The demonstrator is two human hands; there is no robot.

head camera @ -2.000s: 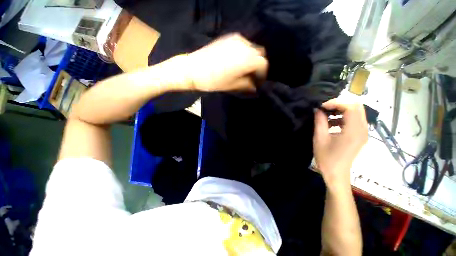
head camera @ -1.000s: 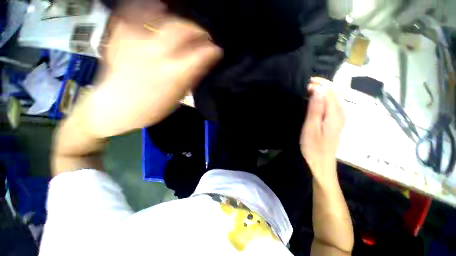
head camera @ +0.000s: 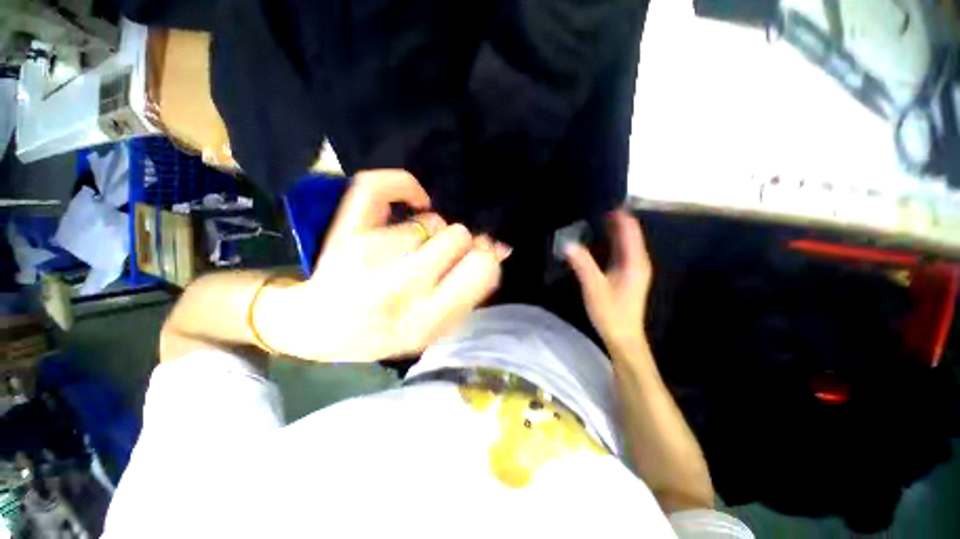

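Note:
The black garment body (head camera: 421, 95) hangs over the table edge and down to the lap. My left hand (head camera: 405, 268) is at the middle, its fingers curled in against the dark cloth near the waist. Whether they grip it is hidden. My right hand (head camera: 616, 268) is just to the right, slightly blurred, thumb and fingers apart, with black cloth behind it. A small pale spot shows beside its thumb; I cannot tell what it is.
The white table (head camera: 758, 126) has thread snips (head camera: 837, 63) and dark-handled fabric scissors (head camera: 921, 126) at upper right. A red crate (head camera: 932, 305) with black cloth is below its edge. A blue bin (head camera: 305, 216) is beside my left hand. Cardboard and blue crates stand at left.
The view has turned down and rightward, and the machine parts have left it. My left hand has come down from the upper left to the lap. My right hand has left the table edge.

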